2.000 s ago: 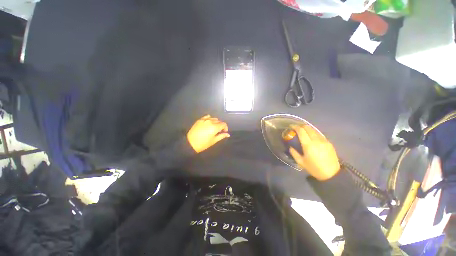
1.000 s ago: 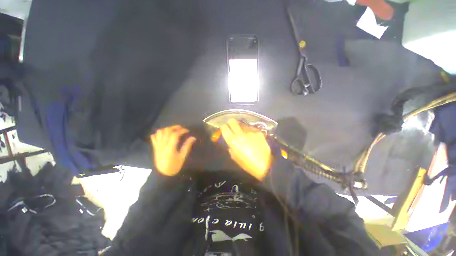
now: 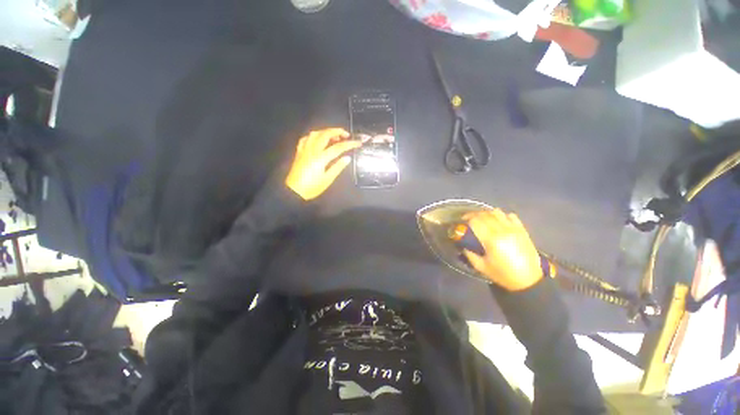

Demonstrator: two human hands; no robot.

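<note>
The steam iron (image 3: 440, 217) rests on the dark table cover in front of me, to the right, its pointed end towards the upper left. My right hand (image 3: 505, 250) is closed around its handle, which has an orange bit at the end. The smartphone (image 3: 375, 166) lies mid-table with its screen lit, dark above and bright below. My left hand (image 3: 320, 160) is at the phone's left edge with a finger over the screen; it holds nothing. Dark cloth near my body is hard to tell from the cover.
Black shears (image 3: 458, 121) lie beyond the iron. The ribbed hose (image 3: 588, 282) runs right. A patterned plastic bag (image 3: 466, 18), a red-brown object (image 3: 570, 39), a paper scrap (image 3: 561, 65) and a white box (image 3: 659, 57) stand far right. Dark garments (image 3: 101, 211) hang over the left edge.
The iron and my right hand have moved right from in front of my body. My left hand has moved up and forward to the phone. The phone's screen shows a darker picture.
</note>
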